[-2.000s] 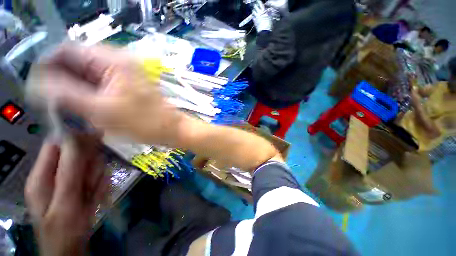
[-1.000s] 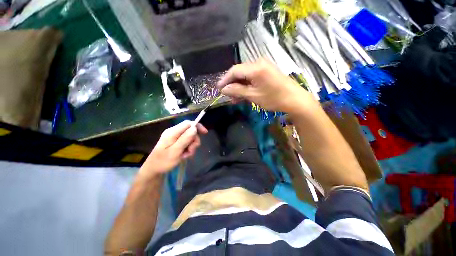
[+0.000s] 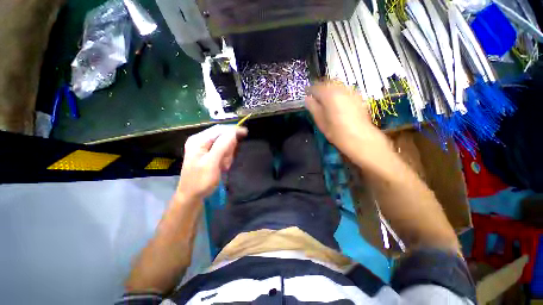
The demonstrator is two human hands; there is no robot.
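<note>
My left hand (image 3: 208,156) is closed on a strip, mostly hidden by the fingers. Its thin yellow lead (image 3: 243,120) sticks out past the fingertips toward the black die fixture (image 3: 225,83) on its white and silver plate. My right hand (image 3: 339,113) is blurred at the right end of the parts tray. Its fingertips are bent, and whether they hold a small piece cannot be told. The dark tray holds a heap of tiny shiny metal parts (image 3: 275,82). The grey machine (image 3: 280,13) stands behind the tray.
White strips (image 3: 431,56) with yellow and blue leads (image 3: 476,110) lie heaped at right, beside a blue bin (image 3: 493,30). A clear plastic bag (image 3: 104,50) and blue-handled pliers (image 3: 64,106) lie at left. An open carton (image 3: 437,173) and red stools (image 3: 506,235) stand at lower right.
My right hand has moved away from the yellow lead, to the right end of the tray. My left hand stays below the fixture, still holding the strip. The view has turned back to the bench.
</note>
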